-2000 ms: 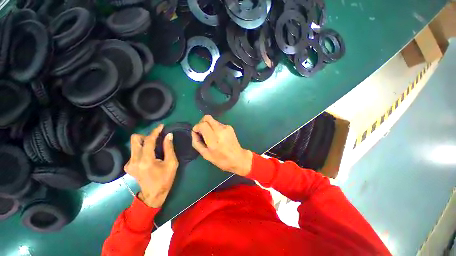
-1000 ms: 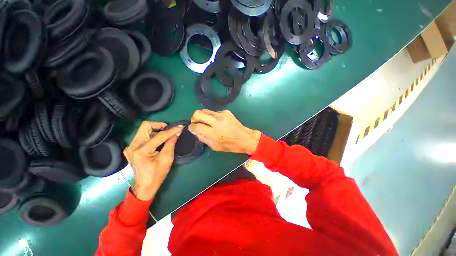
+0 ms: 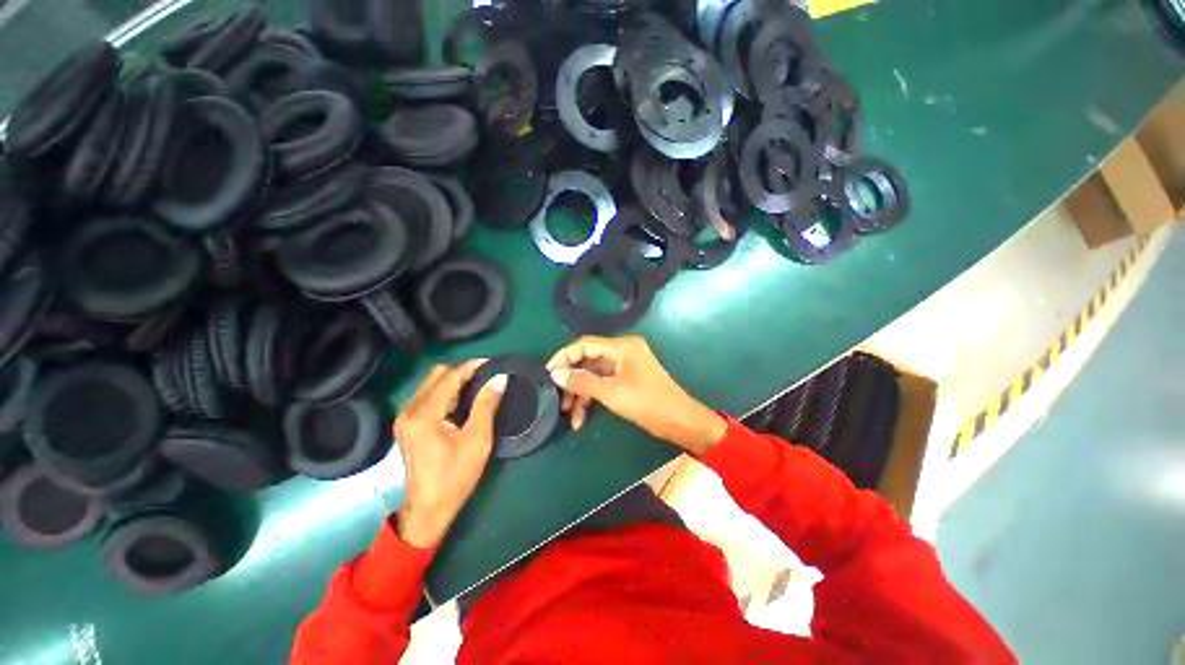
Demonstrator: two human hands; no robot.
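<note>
A black ear cushion (image 3: 520, 405) lies back side up on the green bench (image 3: 702, 331) near its front edge. A flat dark ring shows around its dull centre. My left hand (image 3: 448, 435) holds its left side, with the thumb on the upper face and the fingers around the rim. My right hand (image 3: 624, 390) pinches the cushion's upper right edge between thumb and fingertips. The fingers hide parts of the rim, so how far the ring is seated there cannot be told.
A big heap of ear cushions (image 3: 344, 247) covers the left. Mounting rings (image 3: 572, 217) lie piled behind the work. An open carton (image 3: 914, 448) with black ribbed rows stands below the bench edge at right. Brown cardboard (image 3: 1128, 188) and hazard tape (image 3: 1053, 348) are beyond.
The view has shifted, showing more of the heaps. My left thumb has moved apart from my right hand. My right hand has moved from the cushion's top to its upper right edge.
</note>
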